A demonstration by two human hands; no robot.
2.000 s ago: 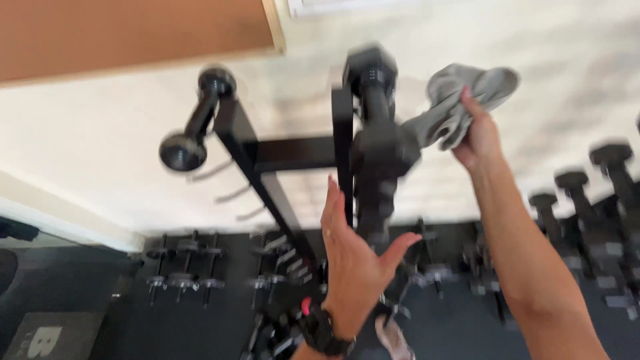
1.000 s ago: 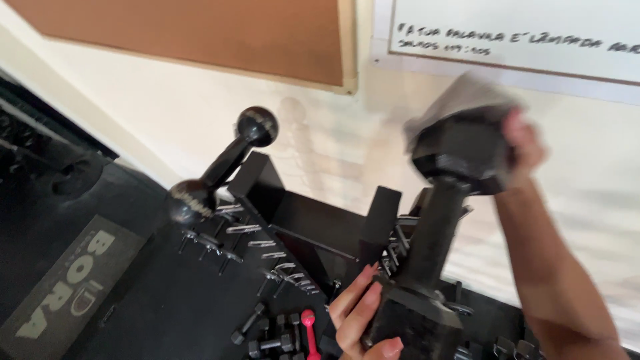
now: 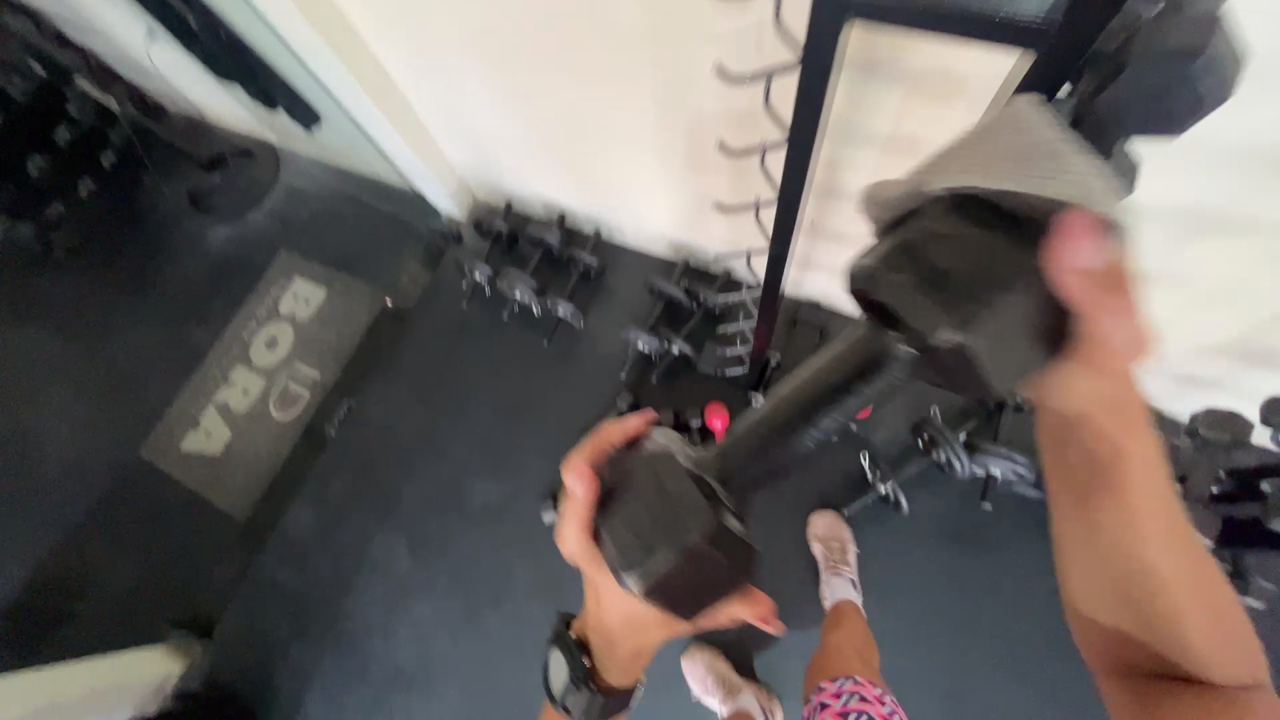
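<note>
A black hex dumbbell (image 3: 800, 400) is held slantwise in the air between my two hands. My left hand (image 3: 640, 560), with a dark watch at its wrist, wraps around the lower head, its fingers on one side and the thumb beneath. At the upper head is my right hand (image 3: 1090, 290), blurred, pressing a grey cloth (image 3: 1010, 160) against that head. The cloth drapes over the far side of the head. Part of the right hand's grip is hidden by blur.
A black upright rack (image 3: 800, 170) with hooks stands by the pale wall, another dark dumbbell (image 3: 1160, 70) at its top right. Several dumbbells and a pink one (image 3: 716, 418) lie low near the wall. A lettered mat (image 3: 265, 380) is on the dark floor at left.
Two seconds ago the left hand was open by the rack and the right held the cloth beside a dumbbell there. Now both hands hold a dumbbell away from the rack. The view has swung downward.
</note>
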